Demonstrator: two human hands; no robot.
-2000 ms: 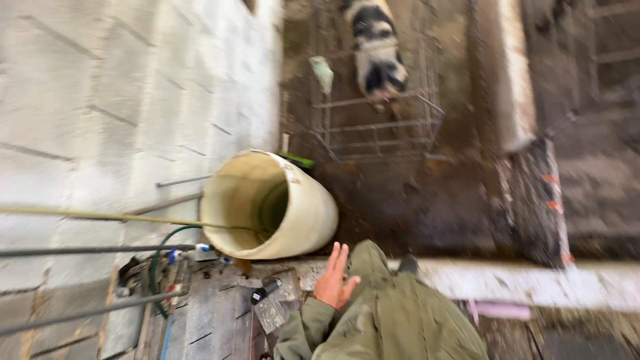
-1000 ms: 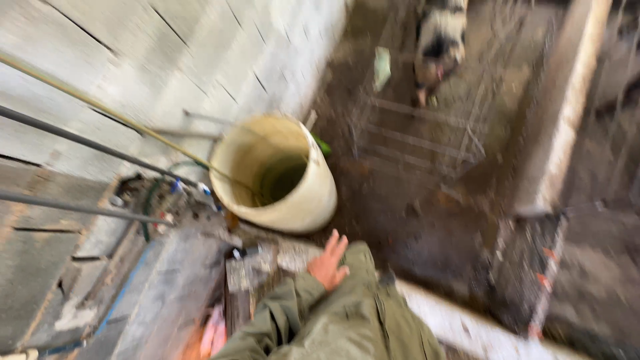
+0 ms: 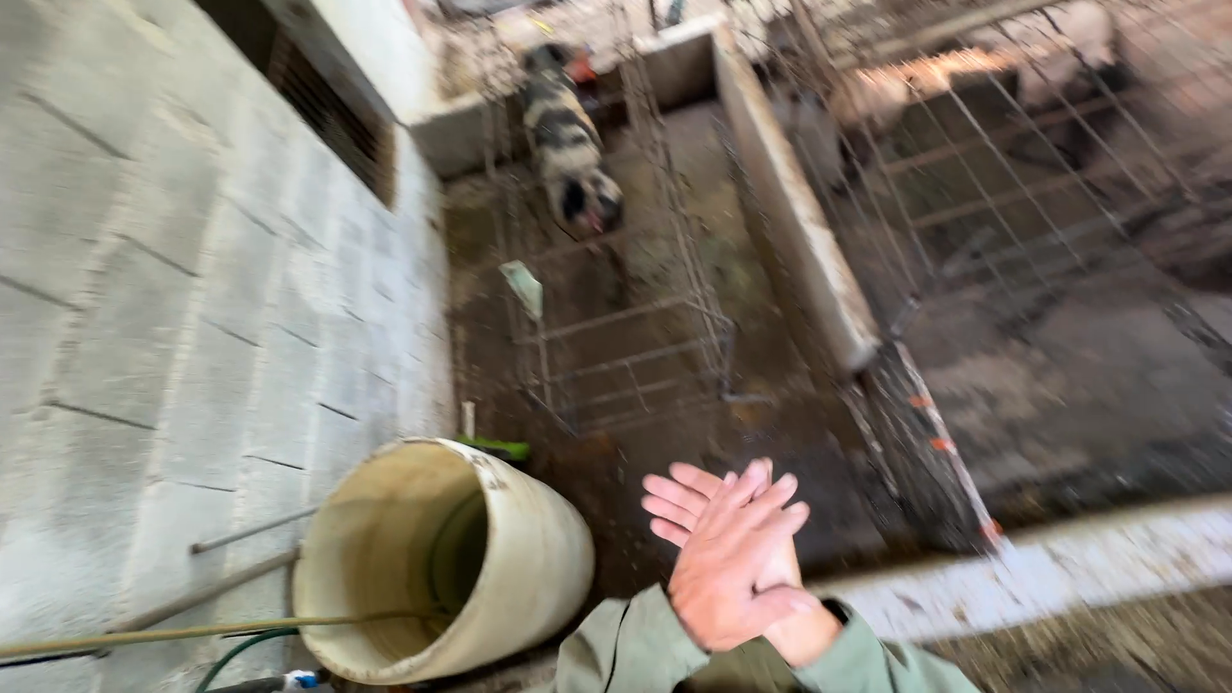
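Observation:
My left hand (image 3: 724,568) lies crossed over my right hand (image 3: 784,563), palm against palm or back, in front of my chest at the lower middle. The fingers of both are extended, and neither holds a tool. Green sleeves cover both wrists. To the left of the hands stands a large off-white barrel (image 3: 539,558), with a yellowish pole (image 3: 192,632) reaching into its mouth. Beyond the hands is a metal-bar crate (image 3: 626,361) on the wet floor, with a black-and-white spotted pig (image 3: 568,135) at its far end.
A grey block wall (image 3: 192,289) rises on the left. A low concrete partition (image 3: 799,212) separates the neighbouring pen, where more pigs (image 3: 885,96) stand behind bars. A white ledge (image 3: 1059,568) crosses at lower right. A green object (image 3: 496,448) lies behind the barrel.
One hand was visible near the barrel before; now both are in view, crossed and touching. The view has shifted, showing more of the pens.

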